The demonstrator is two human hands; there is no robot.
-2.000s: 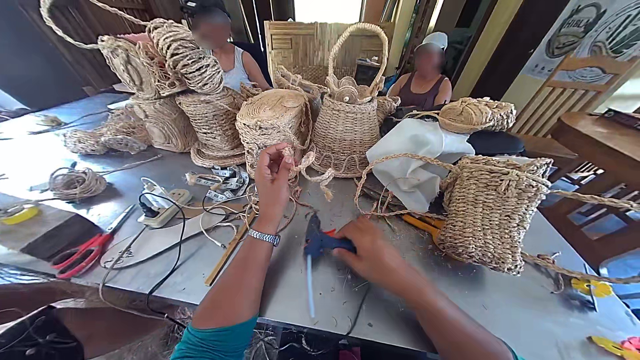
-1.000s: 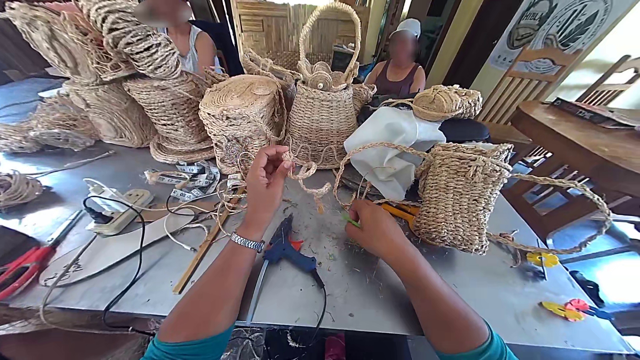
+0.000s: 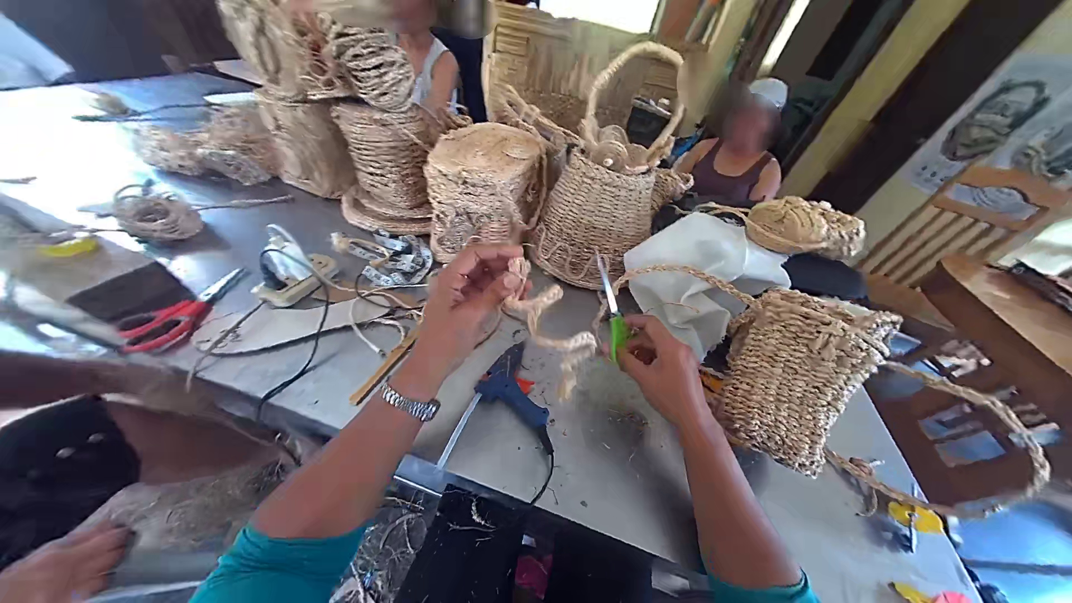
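My left hand (image 3: pixel 473 297) pinches one end of a short braided fiber cord (image 3: pixel 540 322), whose frayed tail hangs to the right. In my right hand (image 3: pixel 657 356) is a pair of green-handled scissors (image 3: pixel 618 331), blades pointing up, a little to the right of the cord. A blue hot glue gun (image 3: pixel 511 389) lies on the table between my forearms, a glue stick at its rear. The woven basket (image 3: pixel 796 377) with a long braided strap lies right of my right hand. White fabric (image 3: pixel 703 272) is bunched behind that hand.
Behind the hands stand a handled woven basket (image 3: pixel 599 209) and several rope coils (image 3: pixel 486 180). Red scissors (image 3: pixel 167 325), a power strip (image 3: pixel 297 280), a measuring tape (image 3: pixel 398 260) and a wooden stick (image 3: pixel 383 368) lie at left. Two people sit across the table; another person's hand is at lower left.
My right hand has let go of the glue gun, which lies on the table, and now holds the green scissors raised. My left hand still holds the cord.
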